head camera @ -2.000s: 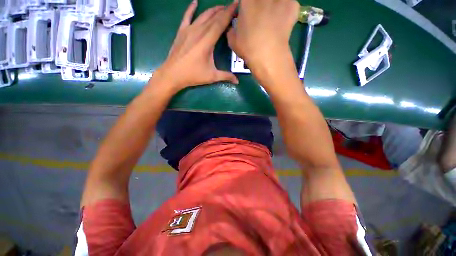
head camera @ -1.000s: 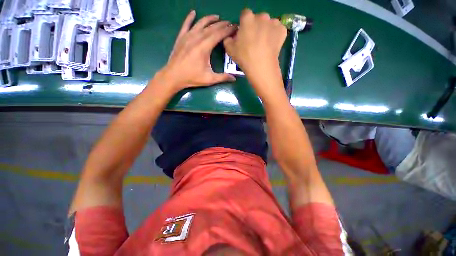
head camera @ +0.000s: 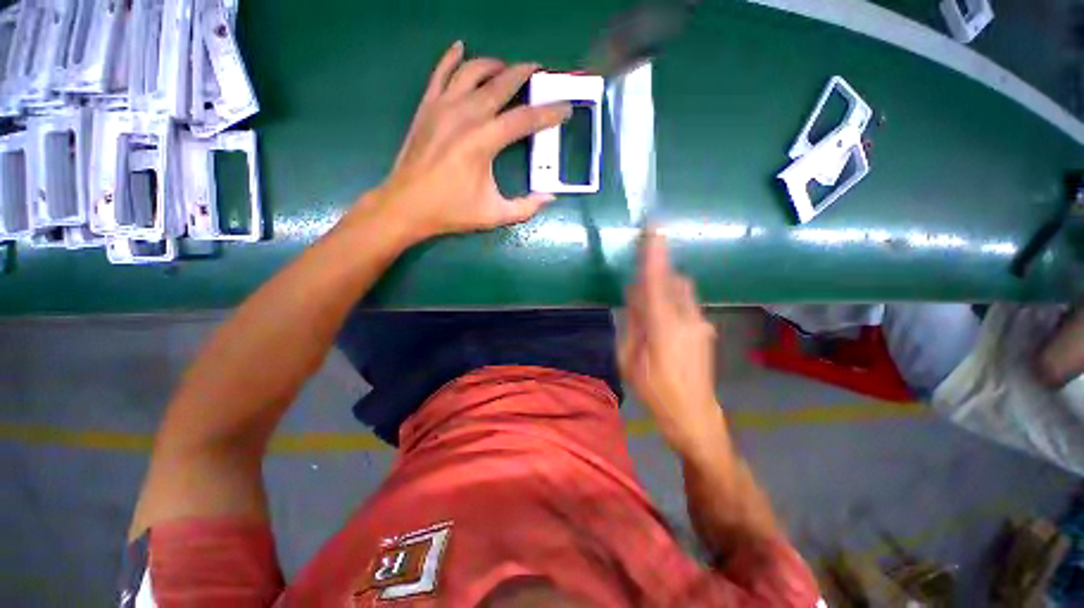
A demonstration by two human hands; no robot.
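Note:
A white rectangular housing (head camera: 546,160) with a large window lies on the green bench. Green shows through its window. My left hand (head camera: 470,149) grips its left side, with fingers at the top left and the thumb at the lower left edge. My right hand (head camera: 668,327), blurred, is at the bench's front edge, closed on the grip of the mallet (head camera: 636,143). The mallet's silver shaft and dark head are motion-blurred just right of the housing. The grip is mostly hidden by my fingers.
White frames (head camera: 216,184) stand stacked in rows at the left. Two white frames (head camera: 830,166) lie crossed to the right. A pale rail (head camera: 903,36) curves across the upper right. A person's legs and a red stool (head camera: 838,360) are at the lower right.
My right hand has left the housing, moved down towards me and taken hold of the mallet, which is now blurred. The housing's window is uncovered. My left hand stays at the housing's left side.

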